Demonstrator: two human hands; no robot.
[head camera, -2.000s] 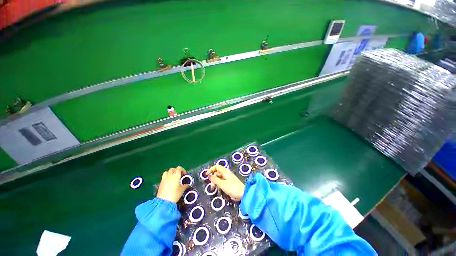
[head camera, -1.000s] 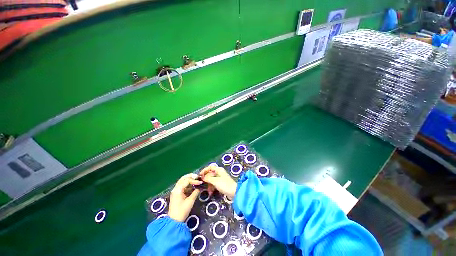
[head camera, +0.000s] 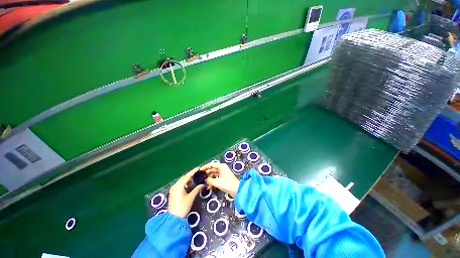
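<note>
My left hand (head camera: 180, 195) and my right hand (head camera: 221, 177) meet over the upper middle of the clear blister tray (head camera: 229, 206). Both hold a round unit (head camera: 199, 177) between the fingertips, its black side showing. The tray lies on the dark-green surface, with white-ringed, dark-centred round units in its pockets. My hands and sleeves hide part of the tray. A loose round piece (head camera: 70, 223) with a white ring lies on the green surface left of the tray.
A tall silvery stack of blister trays (head camera: 388, 85) stands at the right. A white card (head camera: 339, 195) lies beside the tray's right side. A green panel (head camera: 111, 45) with a rail and hanging hoop (head camera: 172, 72) runs behind. A white scrap (head camera: 53, 255) shows at the lower left edge.
My hands have come together over the tray, and the held unit now shows its black side. The loose round piece sits farther left in view, away from the tray.
</note>
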